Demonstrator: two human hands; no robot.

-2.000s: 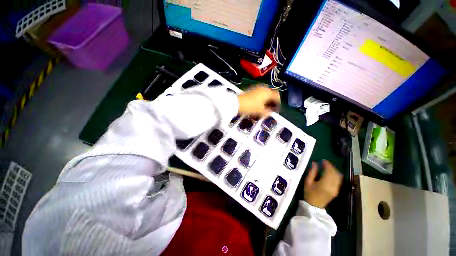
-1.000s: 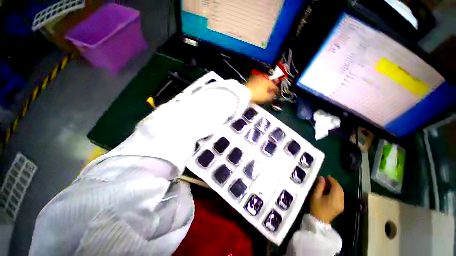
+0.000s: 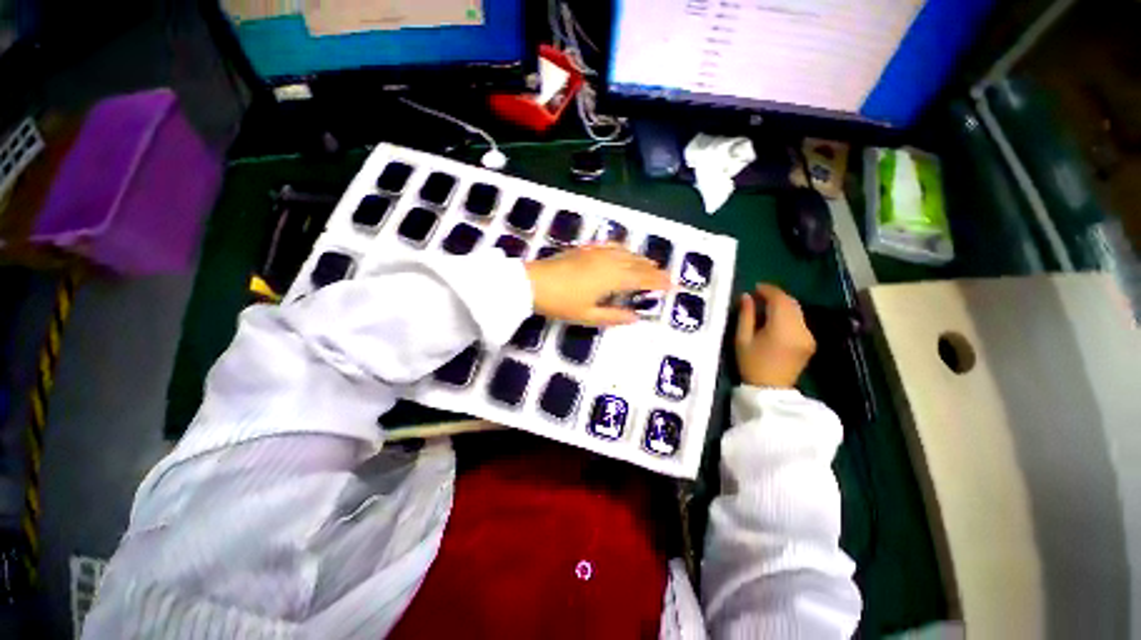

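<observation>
A white tray (image 3: 632,363) with rows of rounded-square pockets lies tilted in front of me, most pockets holding black smartwatch bodies. A few pale pockets show right of the middle. My left hand (image 3: 594,285) reaches across the tray, palm down. Its fingertips are on a dark smartwatch body (image 3: 641,301) at a pocket near the right end, partly covered by the fingers. My right hand (image 3: 773,338) rests on the green mat just off the tray's right edge, fingers curled, thumb apart, nothing visible in it. My left sleeve hides part of the tray.
Two monitors (image 3: 763,56) stand behind. A red box (image 3: 538,100), cables, a white puck (image 3: 494,159), a small dark item and tissue (image 3: 720,165) lie behind the tray. A black mouse (image 3: 805,221), clear box (image 3: 907,206) and wooden board (image 3: 907,338) are right; a purple crate (image 3: 131,181) is left.
My left hand has moved from near the red box and cables back over the tray. A dark body now shows under its fingers at a formerly pale pocket. The camera view has turned.
</observation>
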